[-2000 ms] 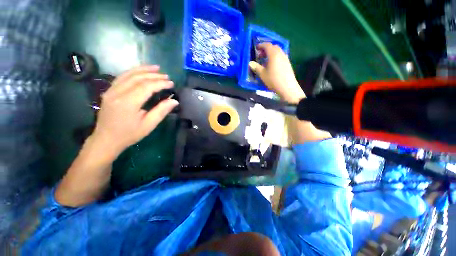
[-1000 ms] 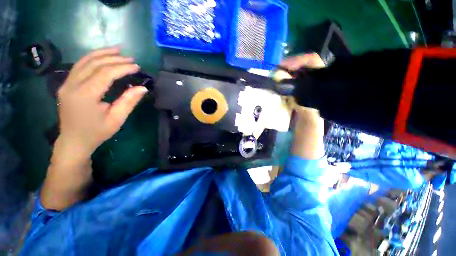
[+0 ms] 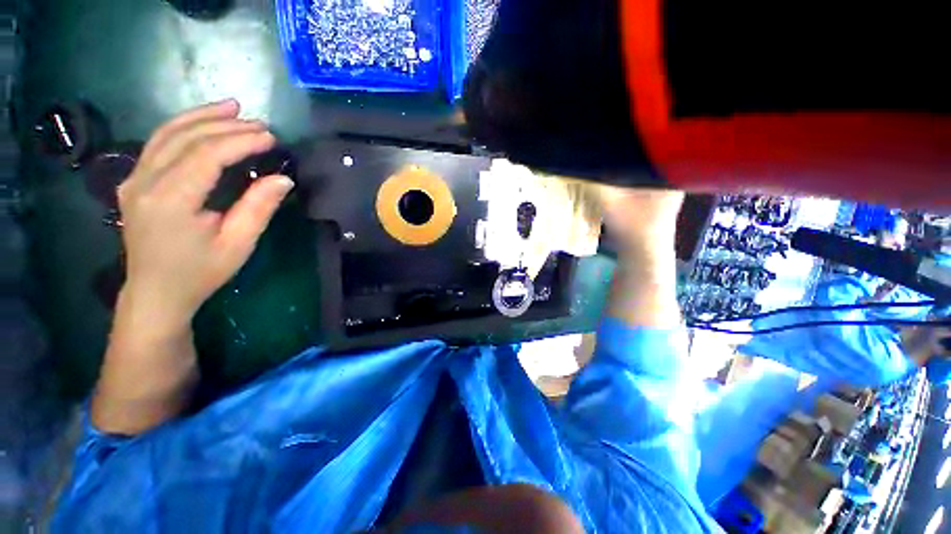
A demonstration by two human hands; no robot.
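Note:
My left hand point(image 3: 193, 209) is left of the jig, thumb and fingers around a small black part point(image 3: 245, 175). The black jig plate point(image 3: 360, 193) carries a tan-orange ring nest point(image 3: 388, 207) with a dark centre. A cream-white block point(image 3: 503, 224) with cut-outs sits at its right. A round part with a pale ring point(image 3: 511, 293) is at the block's lower edge. The black and orange-red electric screwdriver point(image 3: 563, 94) looms blurred near the lens. My right hand point(image 3: 636, 214) is mostly hidden behind it, beside the block; its fingers do not show.
A blue bin point(image 3: 365, 86) with small silver parts is at the top; a second blue bin point(image 3: 456, 68) is partly covered by the screwdriver. Black round-ended pieces point(image 3: 65, 136) lie at far left. Rows of black pieces point(image 3: 735, 256) and a person's blue sleeve point(image 3: 850, 323) are at right.
My right hand has left the right blue bin and come down beside the white block. The screwdriver looms larger, further left. The view has shifted, so the bins sit higher. My left hand keeps its pose.

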